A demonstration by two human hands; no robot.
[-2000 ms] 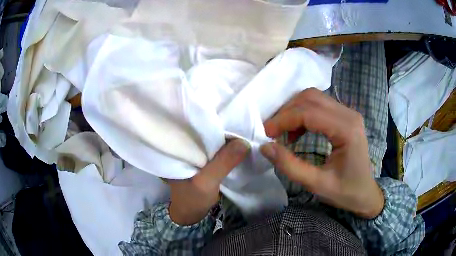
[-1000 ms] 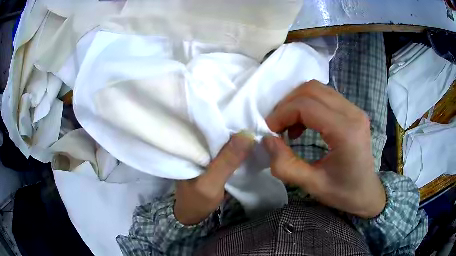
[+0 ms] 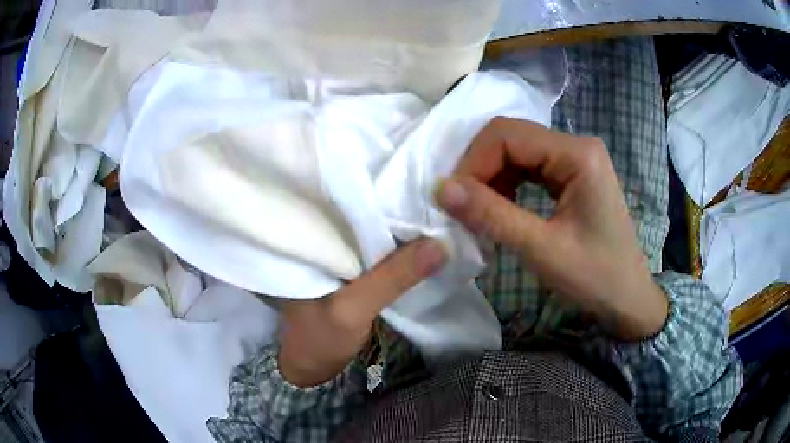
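A white garment body [image 3: 234, 182] lies spread over my lap, its rounded edge towards the left. A cream fabric part [image 3: 355, 43] joins it at the top, and more cream and white cloth is heaped at the left. My left hand [image 3: 364, 298] holds the white cloth near its middle, thumb on top and the other fingers hidden under it. My right hand [image 3: 554, 221] pinches a fold of the same cloth between thumb and forefinger, just above and right of the left thumb.
Stacked white cut panels [image 3: 723, 125] lie at the right on a yellow-brown surface, with a second pile [image 3: 749, 247] below them. The white machine table [image 3: 606, 13] with its worn wooden edge is at the top right. Dark navy fabric [image 3: 758, 52] lies beside the panels.
My right hand has moved up and left, and its fingertips are now further from the left thumb. My left hand has shifted slightly. The table edge sits higher in view.
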